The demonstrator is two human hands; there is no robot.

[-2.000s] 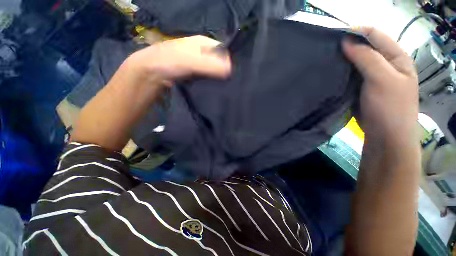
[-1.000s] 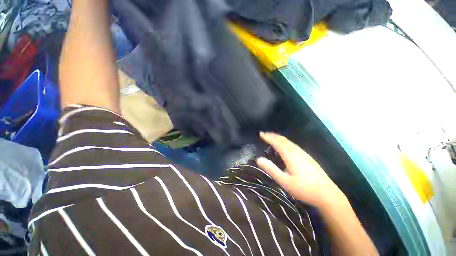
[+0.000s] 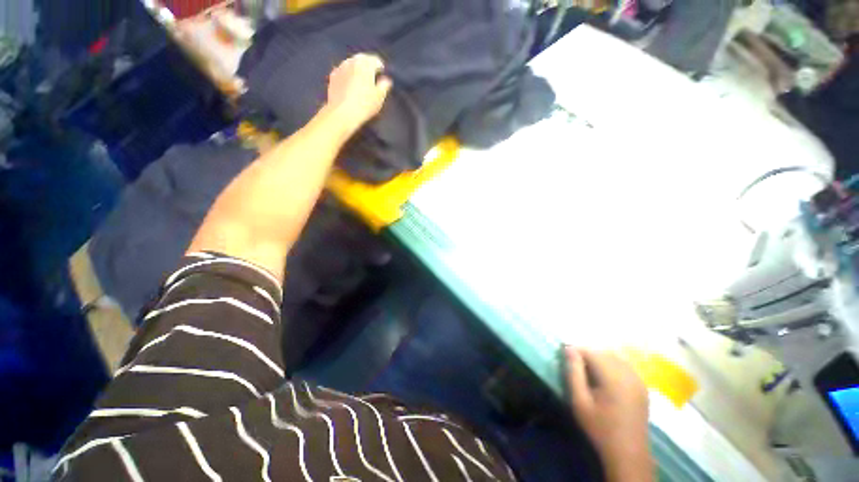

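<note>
A heap of dark grey garment pieces [image 3: 452, 56] lies at the top of the table over glossy yellow tape [image 3: 381, 200]. My left hand [image 3: 358, 89] is on the heap with its fingers curled on the dark cloth, seemingly gripping it. My right hand [image 3: 607, 400] is at the green front edge of the table, left of a yellow patch [image 3: 667, 377]. A small dark thing shows at its fingertips; I cannot tell whether the hand holds it.
The white table [image 3: 584, 216] has a green edge [image 3: 471, 301]. The sewing machine [image 3: 753, 377] stands at the right, with a lit blue control panel [image 3: 848, 405]. More dark cloth [image 3: 160, 226] hangs at the left below table height.
The dark garment has left my lap area and my left hand is now on the heap at the top. My right hand has moved to the table edge near the yellow patch.
</note>
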